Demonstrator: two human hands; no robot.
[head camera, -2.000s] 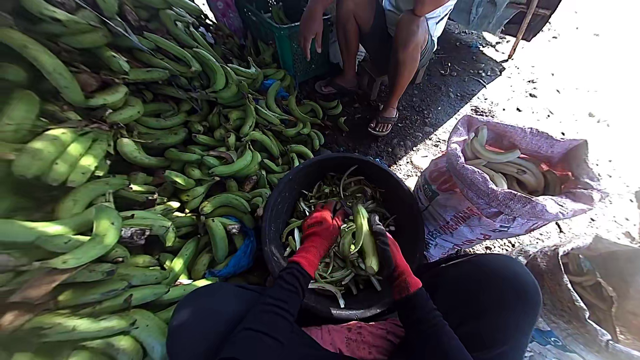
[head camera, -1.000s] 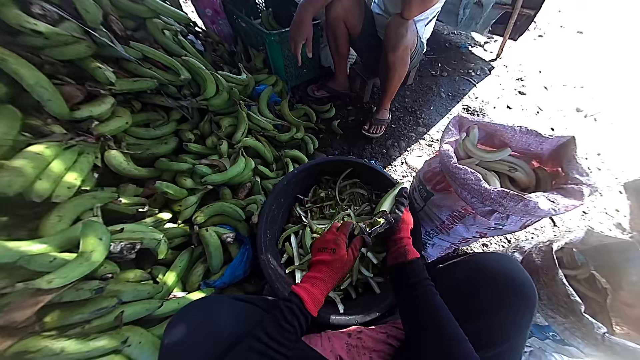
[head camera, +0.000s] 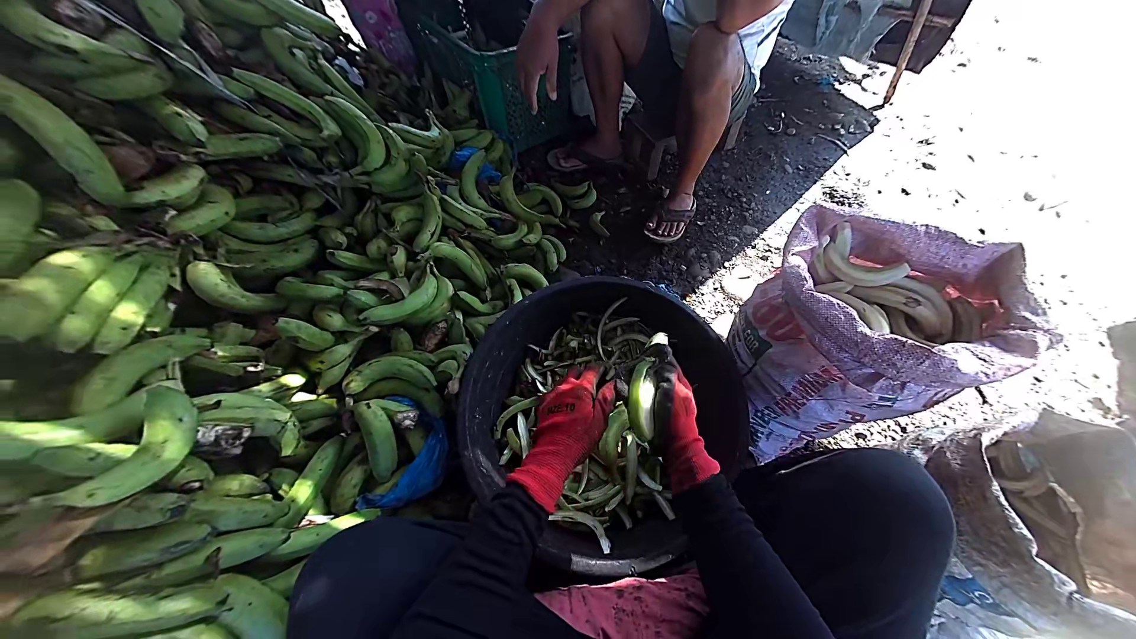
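My right hand (head camera: 676, 413), in a red and black work glove, grips a green banana (head camera: 642, 399) that is partly peeled. It is upright over a round black tub (head camera: 479, 417) between my legs. My left hand (head camera: 572, 413), gloved alike, is just left of the banana with its fingers curled; whether it holds a blade or a piece of peel I cannot tell. Strips of green and pale peel (head camera: 595, 497) lie in the tub beneath both hands.
A large heap of green bananas (head camera: 266, 266) fills the left side. At right stands a woven sack (head camera: 825, 355) with peeled bananas (head camera: 896, 293); another sack (head camera: 967, 497) is below it. Beyond the tub a person (head camera: 701, 98) sits near a green plastic crate (head camera: 510, 89).
The banana in my right hand was tilted near the tub's right rim one second ago; it is now more upright and further inside. My left hand has shifted slightly away from it.
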